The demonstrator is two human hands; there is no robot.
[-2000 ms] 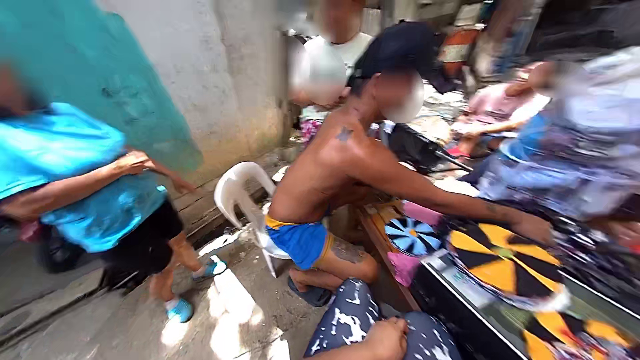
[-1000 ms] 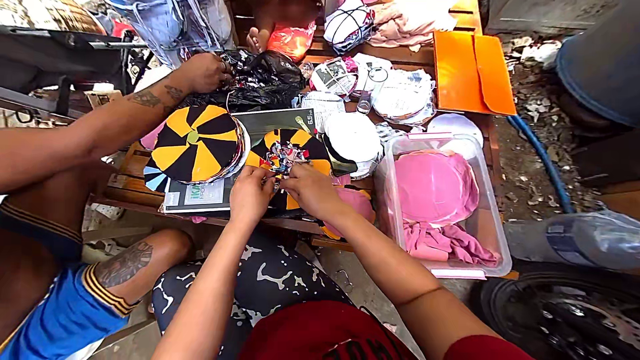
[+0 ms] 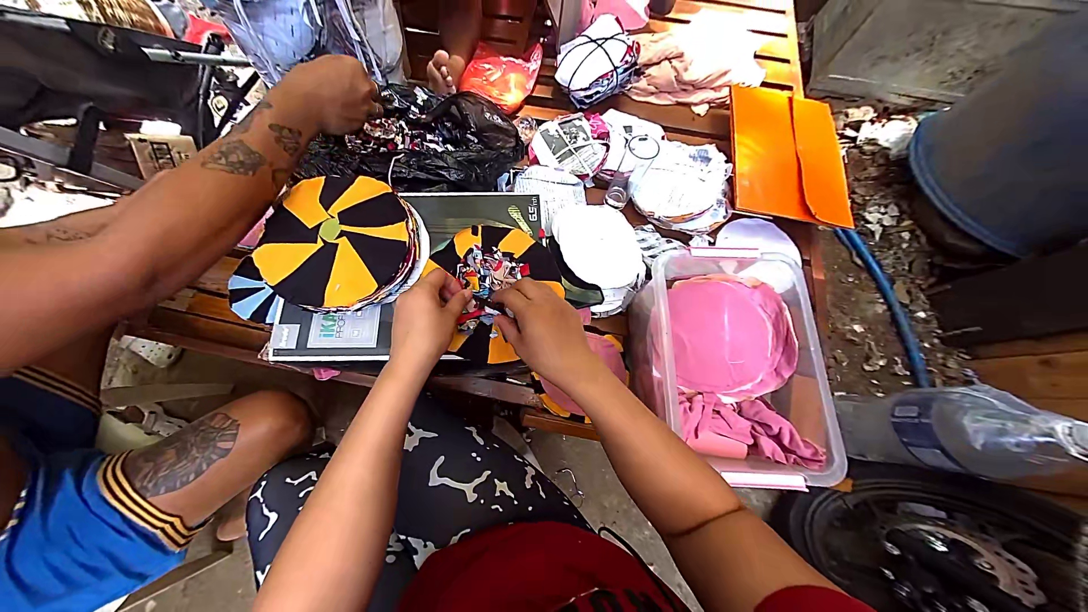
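Observation:
Both my hands meet over a small pile of cloth scraps (image 3: 489,270) on a black-and-yellow fabric disc (image 3: 493,344). The fingertips of my left hand (image 3: 435,310) pinch at the pile's near edge. My right hand (image 3: 542,319) is beside it, fingers bent over the same scraps; a small dark bit shows between the hands. Under the disc lies a flat printed box (image 3: 293,340). Left of my hands, a stack of black-and-yellow fabric discs (image 3: 336,242) rests on that box, with a blue-and-black disc (image 3: 249,289) partly beneath.
A co-worker's tattooed arm (image 3: 212,183) reaches to a black plastic bag (image 3: 467,127) of scraps. White fabric rounds (image 3: 599,246), a drinking glass (image 3: 625,174) and an orange folder (image 3: 769,153) lie beyond. At right stand a clear bin (image 3: 816,365) with pink cloth, a large plastic bottle (image 3: 960,425) and a wheel (image 3: 935,544).
The view has swung down from the co-workers to the table since the first frame. Over the last second, my hands stay at the scraps, while the co-worker's hand is raised slightly over the black bag.

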